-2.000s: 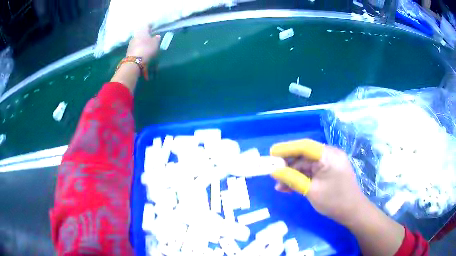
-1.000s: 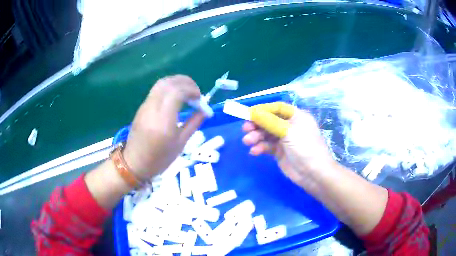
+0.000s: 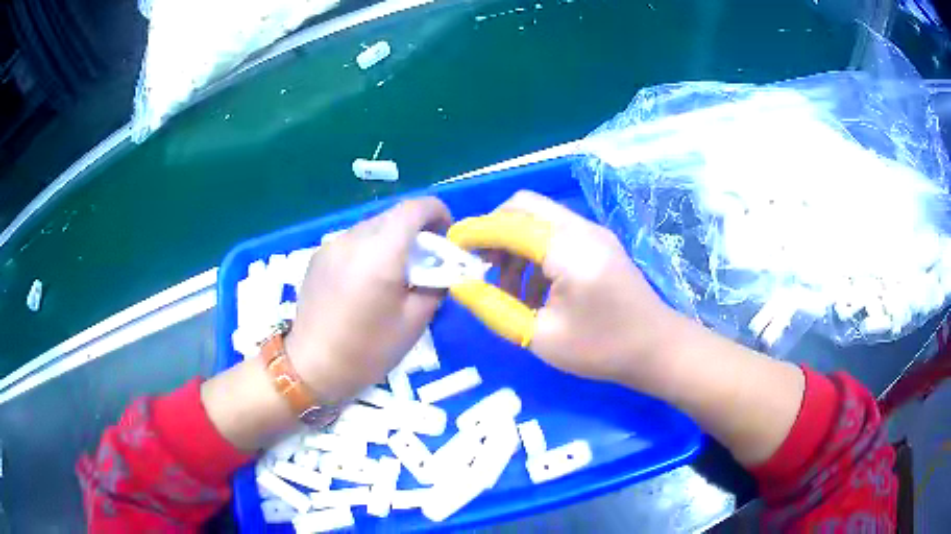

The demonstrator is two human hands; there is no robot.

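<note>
My left hand [image 3: 360, 308] and my right hand [image 3: 568, 287] meet above the blue tray [image 3: 584, 459]. My left hand holds a small white unit [image 3: 433, 263]. My right thumb and index finger, in yellow finger cots, close on its right end, where a white cover seems to be; the fingers and blur hide where the two pieces meet. White cover plates [image 3: 474, 454] lie heaped in the tray, partly hidden under my left hand.
The green conveyor belt [image 3: 501, 115] runs behind the tray, with white units [image 3: 375, 169] spaced on it. An open clear bag of white pieces [image 3: 824, 209] lies right of the tray. Another bag [image 3: 209, 47] is beyond the belt at upper left.
My left hand has come back from the far side of the belt with a unit. My right hand has brought a white cover from the tray up to it, and both hands now touch.
</note>
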